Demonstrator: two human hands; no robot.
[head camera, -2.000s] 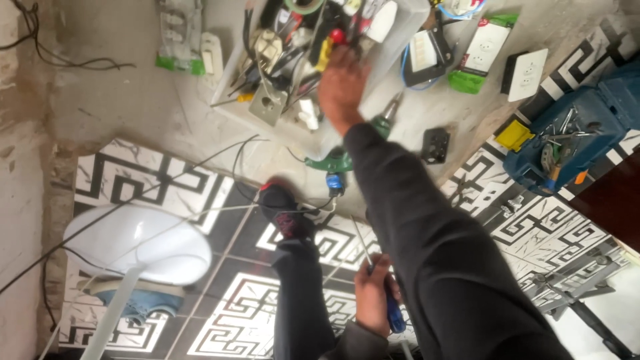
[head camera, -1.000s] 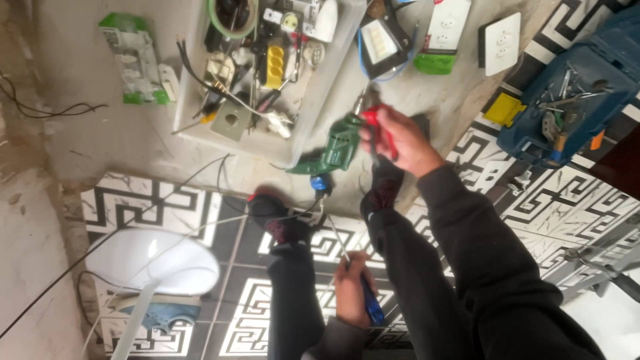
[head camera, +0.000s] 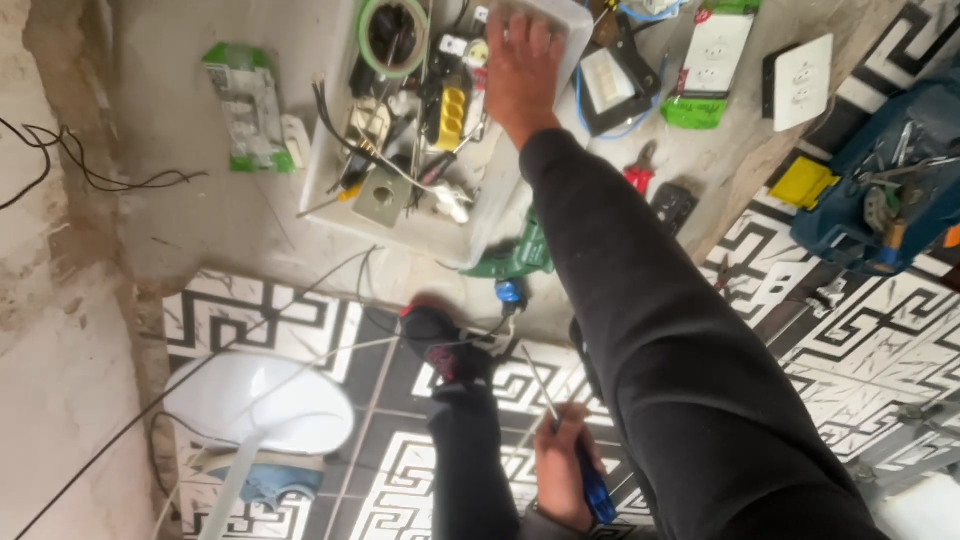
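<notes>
My right hand (head camera: 523, 71) reaches over the right side of a translucent plastic bin (head camera: 487, 217), fingers spread; whether the fingertips touch anything is unclear. The bin holds a roll of green tape (head camera: 426, 37), a yellow socket block (head camera: 451, 118), a screwdriver (head camera: 441, 166), a square plate with a hole (head camera: 380, 197) and white cable. Low in the view, my left hand (head camera: 564, 469) holds a screwdriver (head camera: 598, 495) with a blue handle, its shaft pointing up and left. A green power drill (head camera: 521, 251) lies beside the bin, partly behind my right sleeve. Red-handled pliers (head camera: 640, 176) lie on the floor right of the sleeve.
A packaged socket plate (head camera: 716, 56), a white wall socket (head camera: 802, 82) and a black device with a pale panel (head camera: 609, 79) lie at the upper right. An open blue toolbox (head camera: 847, 225) is at the right edge. Lower left are a white round shade (head camera: 225, 397) and loose cables (head camera: 135, 427).
My right hand held something red over the drill a second ago; it has moved up to the bin, and red-handled pliers now lie on the floor. My left hand still holds the screwdriver.
</notes>
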